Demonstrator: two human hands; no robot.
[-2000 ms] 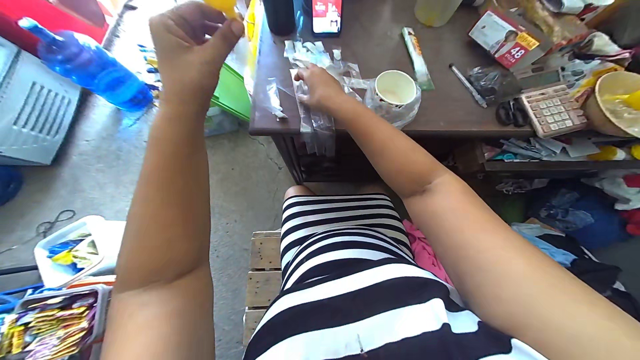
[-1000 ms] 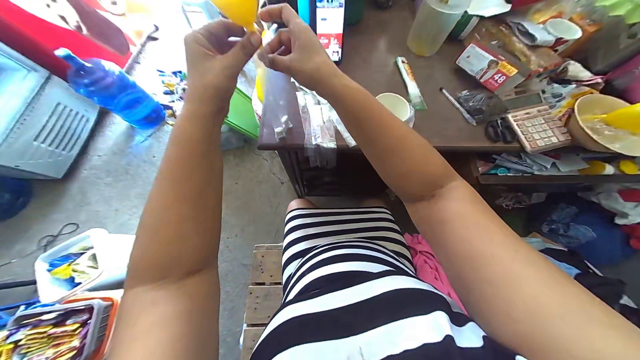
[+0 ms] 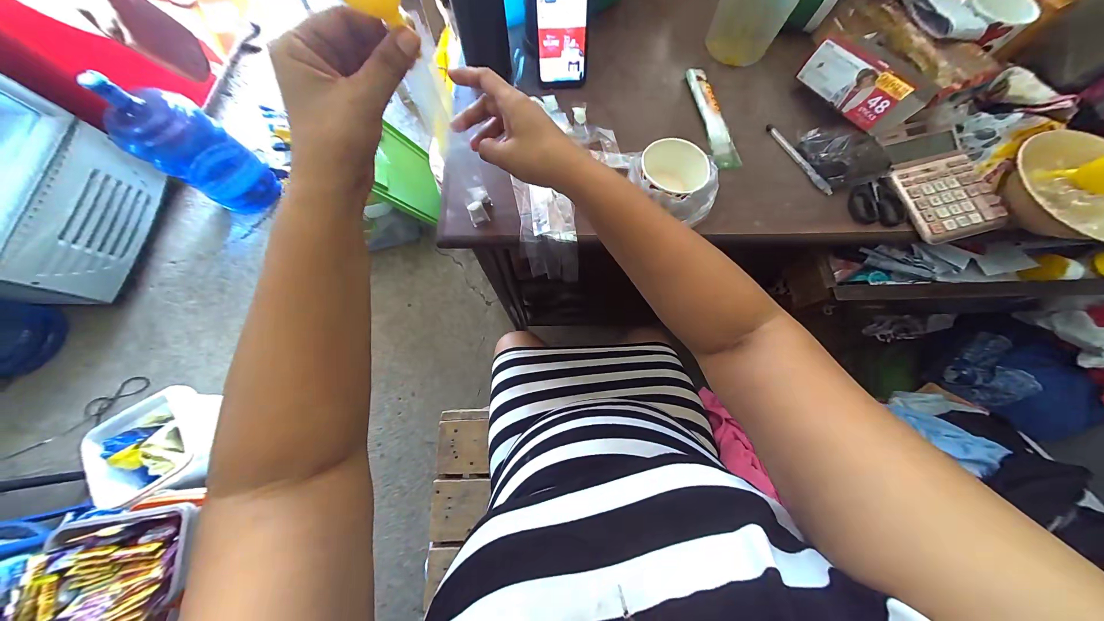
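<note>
My left hand (image 3: 345, 82) is raised at the top left, its fingers pinching a yellow thing (image 3: 377, 9) that the frame edge cuts off; its kind is unclear. A narrow clear plastic sleeve (image 3: 429, 86) hangs below it. Beside the sleeve, my right hand (image 3: 513, 129) has its fingers spread, with nothing plainly held. Under and beyond the right hand, clear plastic strips (image 3: 548, 220) lie on the brown table (image 3: 776, 203), some over its front edge. A small whitish piece (image 3: 478, 211) lies at the table's corner. A paper cup (image 3: 675, 166) in clear plastic stands right of the strips.
A phone (image 3: 561, 43) stands at the back. A sachet (image 3: 712, 116), pen (image 3: 799, 159), black-handled scissors (image 3: 875, 204), calculator (image 3: 947, 197) and bowl (image 3: 1065, 181) lie to the right. On the left are a blue bottle (image 3: 185, 147), green container (image 3: 405, 172) and tub of packets (image 3: 121, 561).
My right hand went from the plastic strips up to the yellow thing by my left hand, then moved down and away with its fingers spread. My left hand stays raised with the yellow thing.
</note>
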